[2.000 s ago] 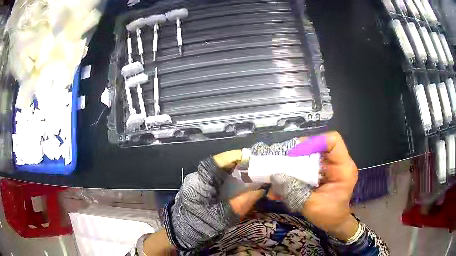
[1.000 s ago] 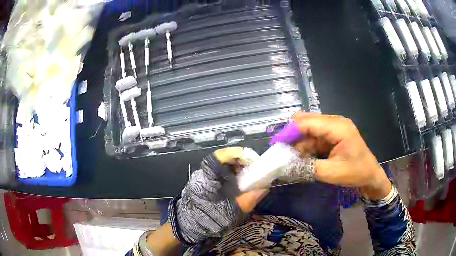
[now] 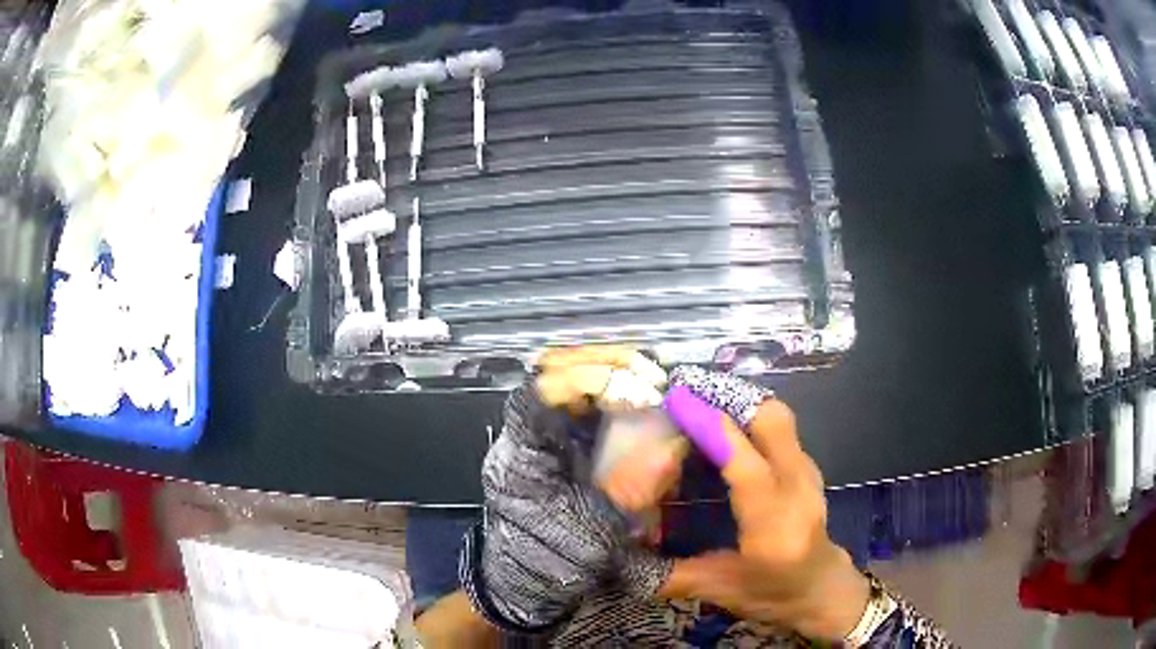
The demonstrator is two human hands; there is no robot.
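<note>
My left hand (image 3: 545, 494), in a striped grey fingerless glove, is closed in front of the grooved tray (image 3: 596, 190). A white body (image 3: 634, 384) shows only in part between its fingertips; the rest is hidden and blurred. My right hand (image 3: 773, 507), with a purple finger cot (image 3: 700, 425) and a speckled grey finger sleeve, is against the left fingers. Whether it grips anything cannot be seen. Several T-shaped parts (image 3: 416, 260) lie in two rows at the left of the grooved tray.
A blue bin (image 3: 203, 342) of white pieces stands at left, with a bag of cream-coloured pieces (image 3: 152, 102) behind. Small white rectangles (image 3: 238, 195) lie beside it. Pocket trays (image 3: 1059, 241) with white bodies are at right. Red stools (image 3: 76, 520) and a white tray (image 3: 292, 590) are below the bench edge.
The white body, earlier plainly visible between both hands, is now mostly hidden. My right hand has moved left and down, its fingers now close against my left hand. The camera view has shifted slightly.
</note>
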